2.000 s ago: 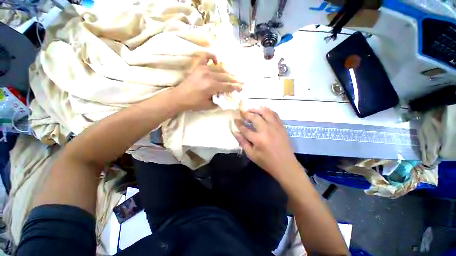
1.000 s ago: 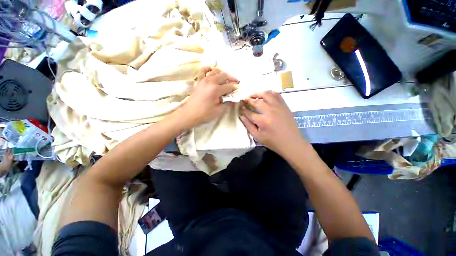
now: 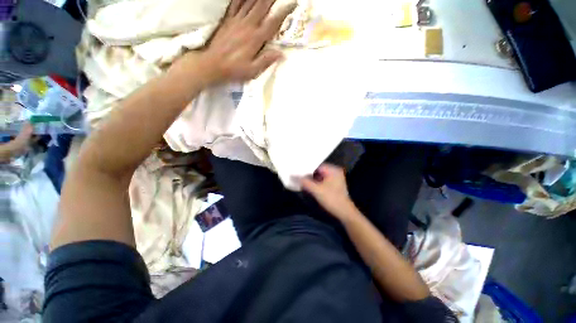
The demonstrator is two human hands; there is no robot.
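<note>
A large heap of cream cloth (image 3: 158,24) lies on the left of the machine table (image 3: 417,82), with part of it hanging over the front edge towards my lap. My left hand (image 3: 243,44) lies on the heap with its fingers spread. My right hand (image 3: 327,189) is below the table edge over my lap, its fingers pinching the lower corner of a smooth cream panel (image 3: 309,113). The presser foot and needle are out of the frame. Puckered cloth beside my left fingers is partly washed out by glare.
A ruler strip (image 3: 442,113) runs along the table edge. A black phone (image 3: 537,41) lies at upper right. A grey box with a round grille (image 3: 28,44) and a packet (image 3: 47,94) are at left. Another person's hand (image 3: 18,144) shows at far left. Cloth lies on both sides below.
My right hand has moved from the table down over my lap, drawing the panel's corner with it. My left hand has moved up and flattened on the heap. The view has shifted lower.
</note>
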